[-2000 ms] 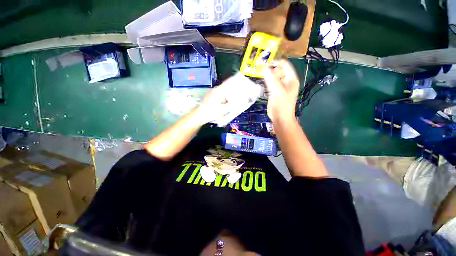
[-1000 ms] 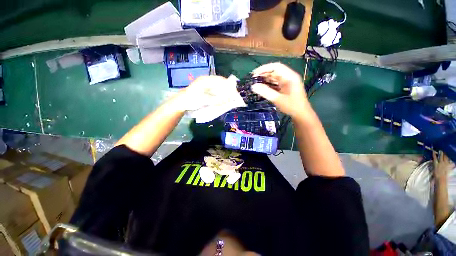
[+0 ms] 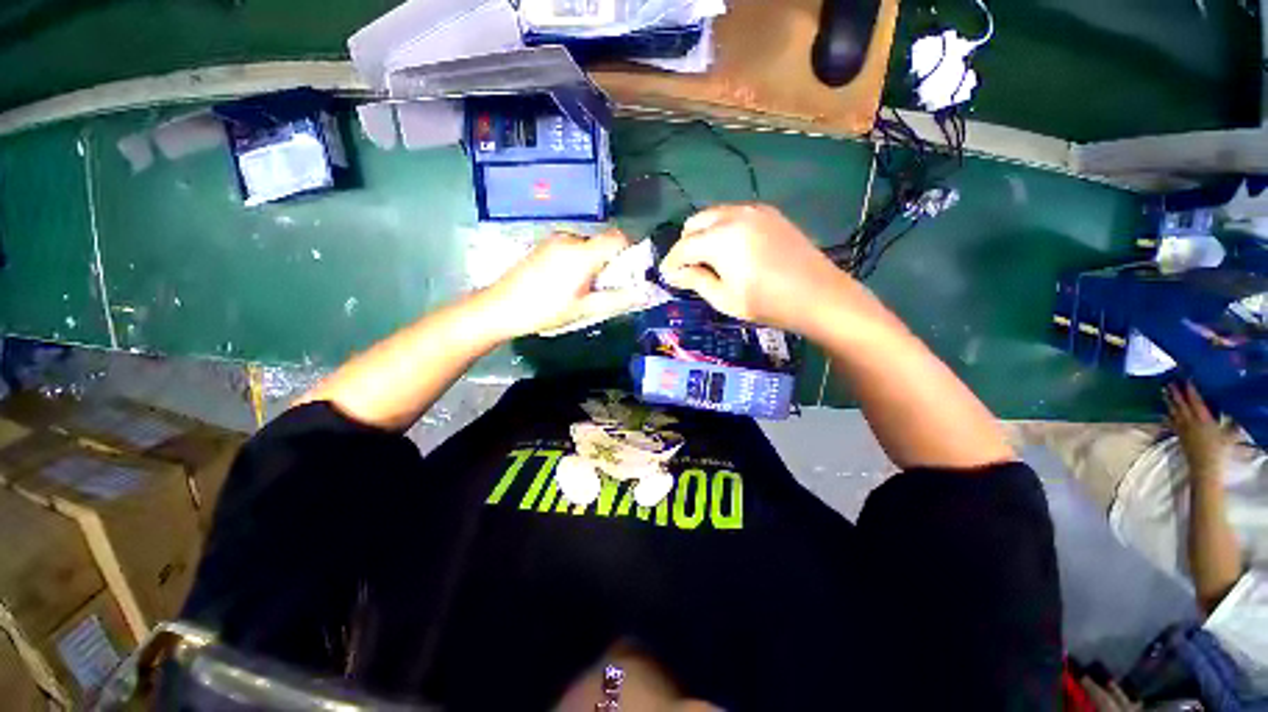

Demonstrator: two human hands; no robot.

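My left hand (image 3: 563,278) holds a white slip or small bag (image 3: 612,295) at the middle of the bench. My right hand (image 3: 730,262) is closed on a small black accessory (image 3: 668,252), which its fingers mostly hide, at the slip's right end. The two hands almost touch. Just below them, blue retail packets (image 3: 716,383) are stacked at the bench edge near my lap. An open display box (image 3: 542,188) with blue packets in it stands behind my left hand.
Black cables (image 3: 890,195) lie tangled to the right, below a white plug (image 3: 943,70). A mouse (image 3: 843,39) rests on a wooden board (image 3: 751,77). Another open box (image 3: 282,156) stands left. Blue boxes (image 3: 1182,313) and a person's arm (image 3: 1207,501) are at right. Cartons (image 3: 125,487) stand at lower left.
The yellow item my right hand held is out of view. A black accessory came into the right hand and now sits against the white slip. The hands have drawn together.
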